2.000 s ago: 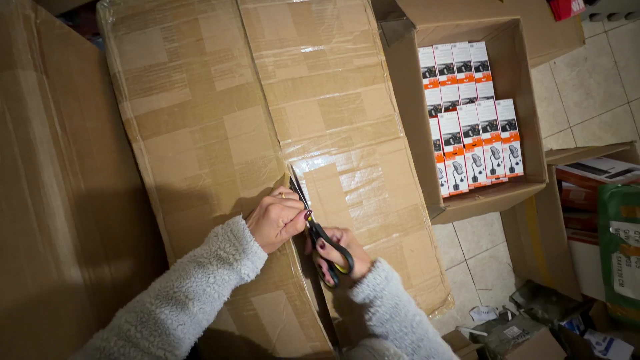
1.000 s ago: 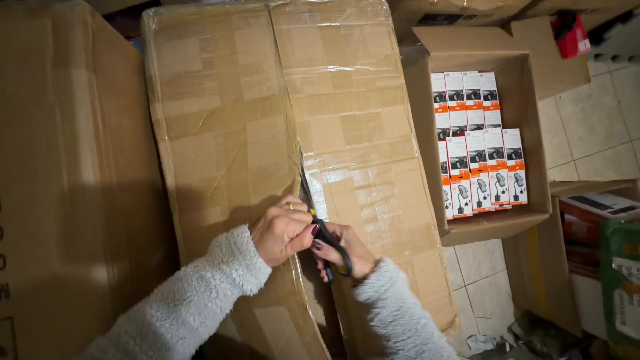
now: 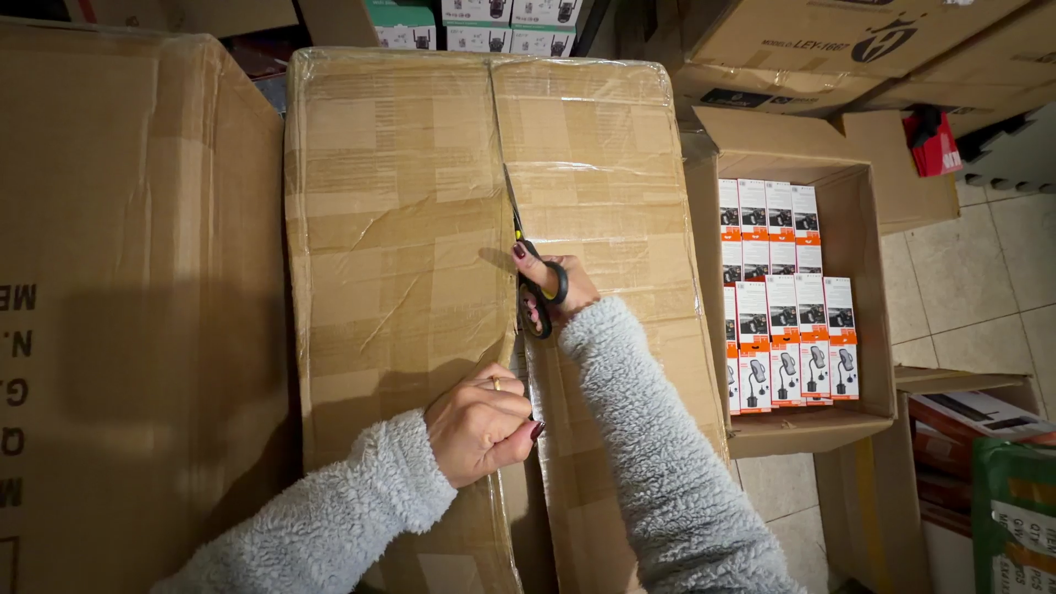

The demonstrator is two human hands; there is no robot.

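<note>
A large taped cardboard carton (image 3: 404, 206) lies before me, its middle seam split apart in the near part. My right hand (image 3: 557, 285) holds black-handled scissors (image 3: 538, 285), thumb and fingers at the loops, with the blades pointing away along the seam. How far the blades stand apart cannot be told. Nearer to me, my left hand (image 3: 483, 425) is curled at the cut edge of the left flap and grips it. The fingertips under the edge are hidden.
Left stands another big carton (image 3: 99, 272). At right an open carton (image 3: 879, 289) holds small white and orange boxes (image 3: 784, 313). Beyond are stacked cartons (image 3: 784, 49) and white and green boxes (image 3: 511, 40). A green package (image 3: 1015, 511) lies at lower right, near floor tiles (image 3: 957, 280).
My right hand and the scissors have moved farther away along the seam. My hands, close together before, are now apart, and the split in the carton is longer.
</note>
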